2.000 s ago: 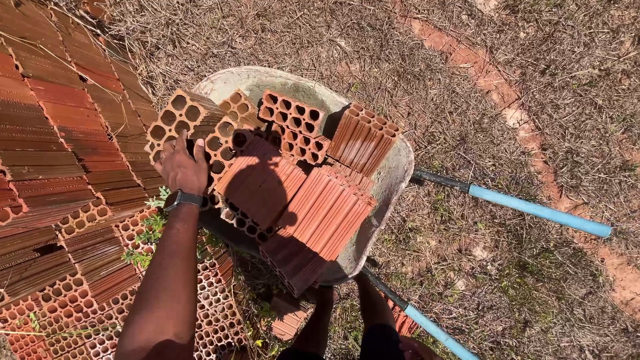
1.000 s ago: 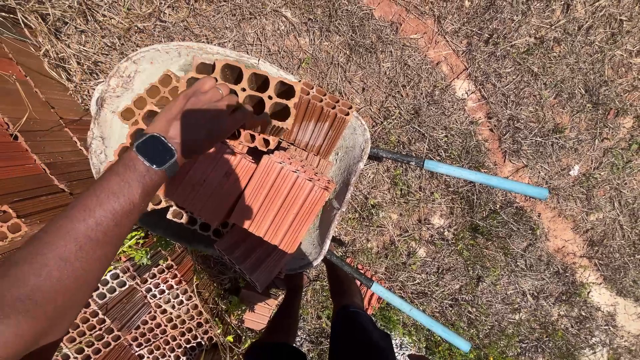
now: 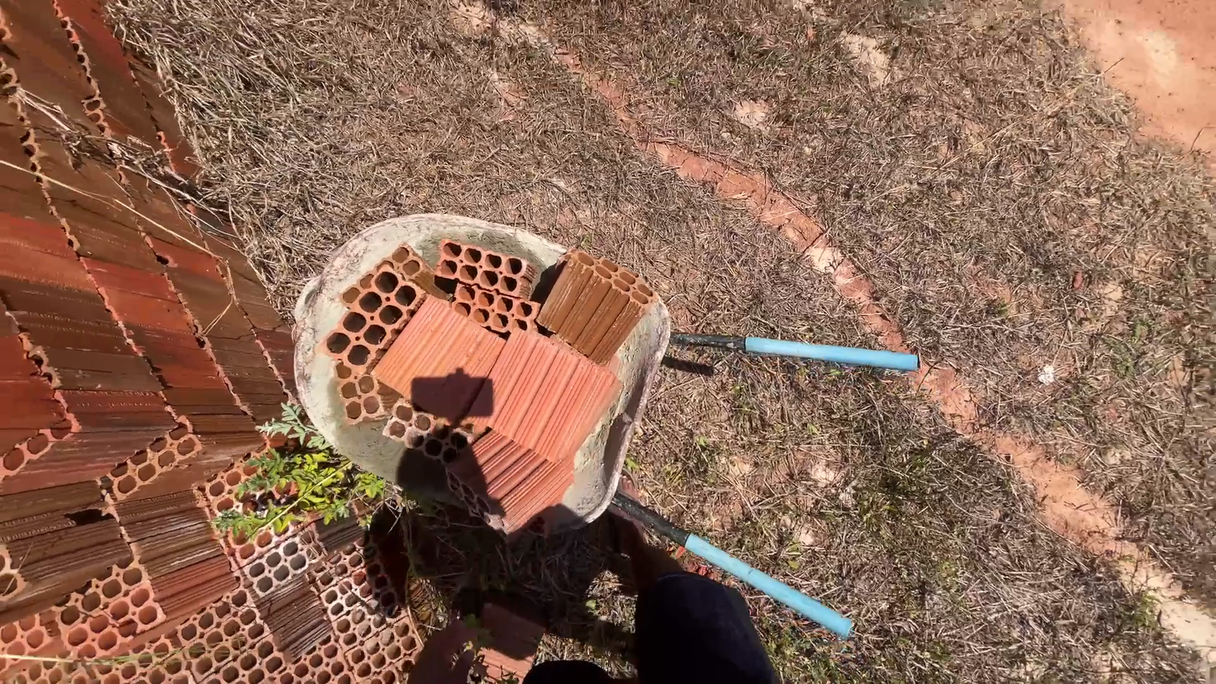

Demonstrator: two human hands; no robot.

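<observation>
Neither my left hand nor my right hand shows in the head view. A pale, worn wheelbarrow tray (image 3: 318, 380) holds several hollow clay bricks. Two ribbed orange bricks, one at the middle (image 3: 556, 394) and one beside it (image 3: 442, 342), lie with their grooved sides up. A browner ribbed brick (image 3: 594, 309) leans at the right of the tray. Bricks with open round cells (image 3: 486, 269) are at the top, and others (image 3: 375, 313) are along the left. Another grooved brick (image 3: 513, 480) rests near the lower rim, and a shadow crosses part of the load.
Stacked hollow bricks (image 3: 104, 332) fill the left side, with a green weed (image 3: 304, 484) between them and the tray. Two blue-sleeved handles, upper (image 3: 831, 353) and lower (image 3: 769, 584), extend right over dry grass. My legs, in dark shorts (image 3: 698, 627), are below the tray.
My left hand, which held a hollow brick at the tray's left and then was over the load with a brick, has left the view. The view has shifted.
</observation>
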